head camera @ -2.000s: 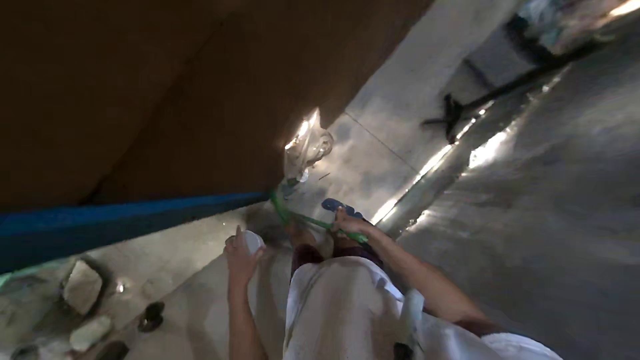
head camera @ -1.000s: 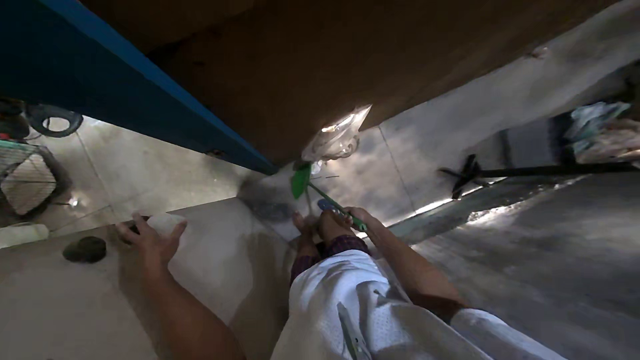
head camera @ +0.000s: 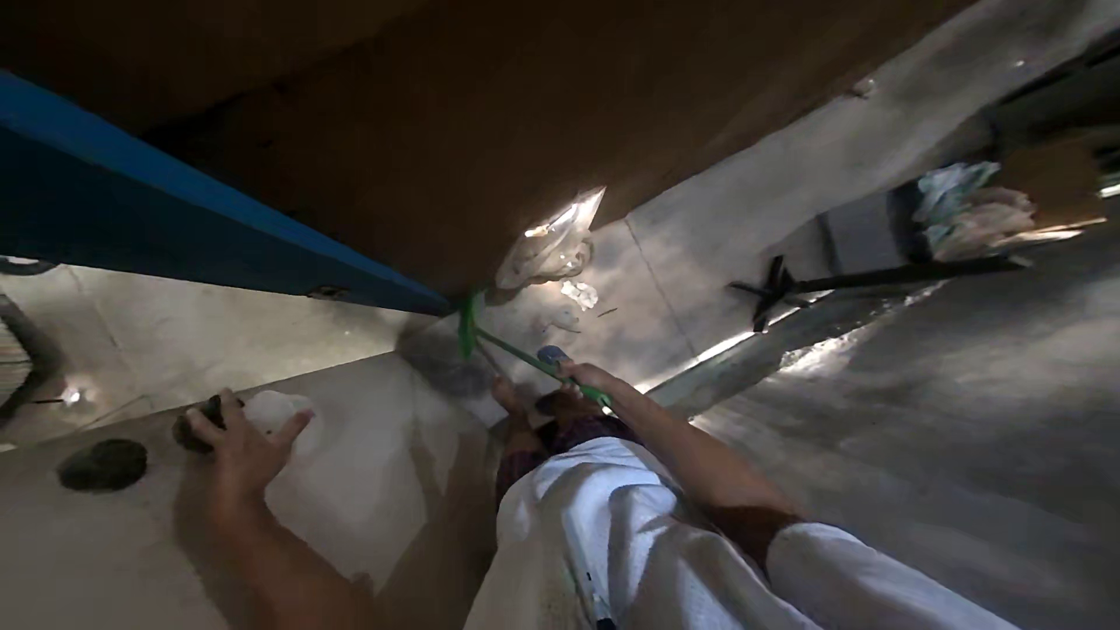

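My right hand (head camera: pixel 588 376) is closed around the handle of a green long-handled tool (head camera: pixel 516 350), whose broader green end (head camera: pixel 467 328) is at the foot of the blue-edged panel. The kind of tool is unclear. On the pale ledge at the left, my left hand (head camera: pixel 245 437) has its fingers spread over a whitish rounded object (head camera: pixel 276 411) and a dark stone-like lump (head camera: pixel 199 424); whether it grips either cannot be told. A second dark lump (head camera: pixel 103 465) lies further left on the ledge.
A blue-edged panel (head camera: pixel 219 201) and a large brown surface (head camera: pixel 367 131) fill the upper view. A clear plastic bag (head camera: pixel 547 254) and a crumpled white scrap (head camera: pixel 579 295) lie on the floor. A dark metal stand (head camera: pixel 774 287) and bundled plastic (head camera: pixel 962 210) are at the right.
The green tool's broad end has shifted, while my right hand keeps hold of its handle. My left hand now also covers part of a dark lump. The view has turned strongly.
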